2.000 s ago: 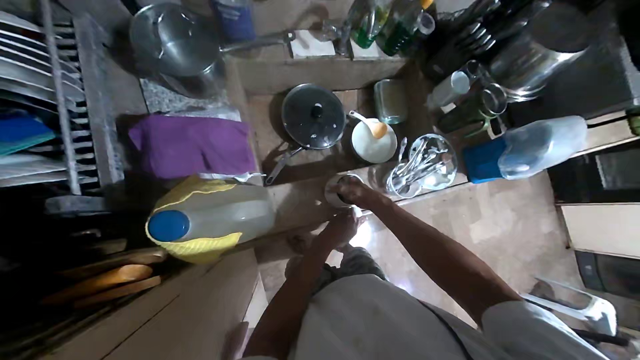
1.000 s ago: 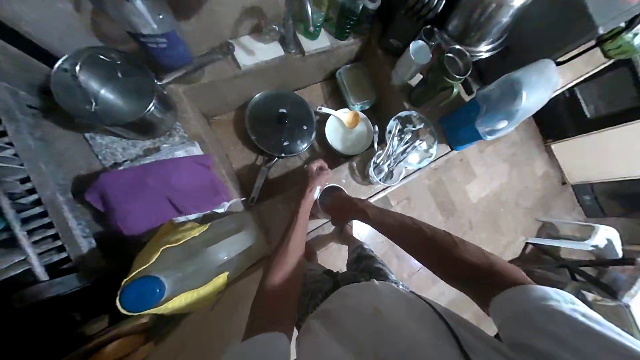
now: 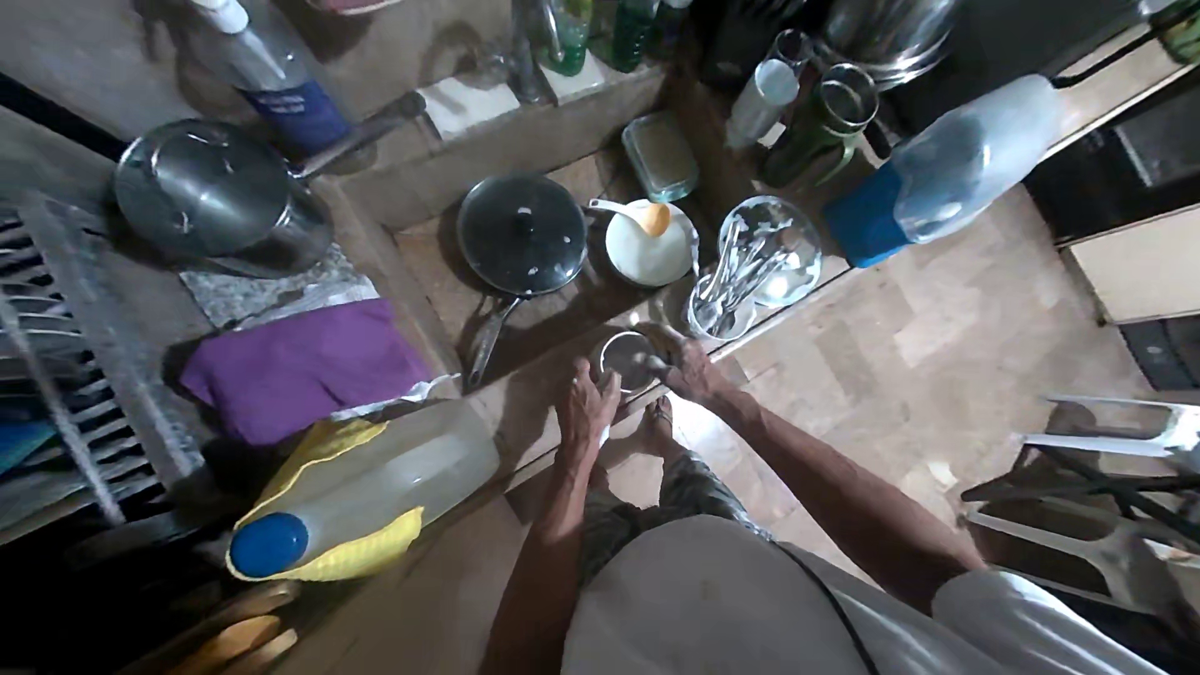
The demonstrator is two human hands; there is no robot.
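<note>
A round, light-rimmed cup or small container (image 3: 626, 363) stands at the front edge of the sink, between my hands. My left hand (image 3: 589, 403) is at its left side and my right hand (image 3: 686, 364) at its right side, fingers around the rim. Beyond them in the sink lie a lidded frying pan (image 3: 522, 234), a white bowl (image 3: 650, 258) with an orange-and-white ladle (image 3: 653, 218) across it, and a glass container (image 3: 661, 157). Right of the bowl, metal spoons and forks (image 3: 736, 272) fill a clear container beside a clear bowl (image 3: 792, 281).
A purple cloth (image 3: 305, 370), a large jug with a blue cap (image 3: 269, 545) in yellow cloth, and a steel pot (image 3: 202, 192) are at left. A blue-and-clear plastic bottle (image 3: 961, 169), a green mug (image 3: 814, 141) and a glass (image 3: 767, 98) stand at right. A white plastic chair (image 3: 1116, 436) is on the floor.
My hands have moved apart to opposite sides of the cup, whose open top now shows between them. The view has shifted.
</note>
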